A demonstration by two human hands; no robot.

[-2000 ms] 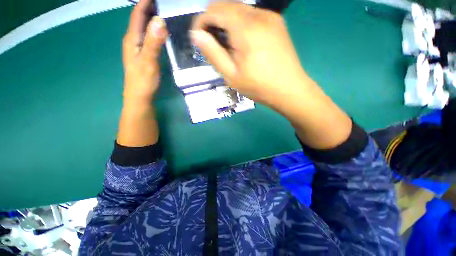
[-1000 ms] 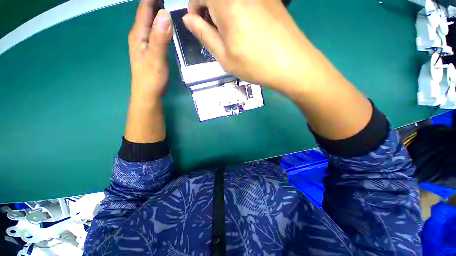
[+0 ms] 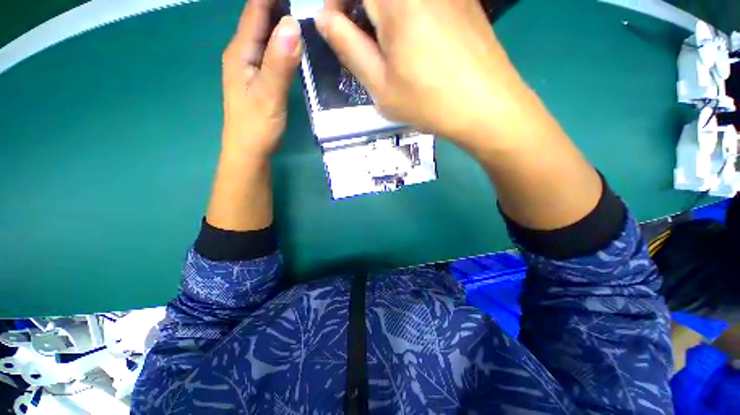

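Observation:
The silver-white machine housing (image 3: 350, 121) lies on the green work surface at the top centre, its dark open window facing up. The white front plate (image 3: 349, 174) projects towards me, with a cluster of tiny metal parts (image 3: 389, 162) on it. My left hand (image 3: 258, 89) is at the housing's left side, thumb against its edge, fingertips partly cut off by the top edge. My right hand (image 3: 422, 69) is over the housing's upper right part, its fingers curled and partly out of the picture. What its fingertips hold, if anything, is hidden.
The green surface (image 3: 122, 178) has a pale rail (image 3: 105, 28) along its far edge. White plastic parts (image 3: 704, 105) stand at the right, more (image 3: 77, 365) are heaped below left. Blue crates (image 3: 491, 288) sit below the near edge. A dark-clad person (image 3: 698, 271) is partly visible at the right.
The housing and both hands appear farther right in the picture than before. My right hand has turned slightly over the housing's upper part and its fingers have stayed there.

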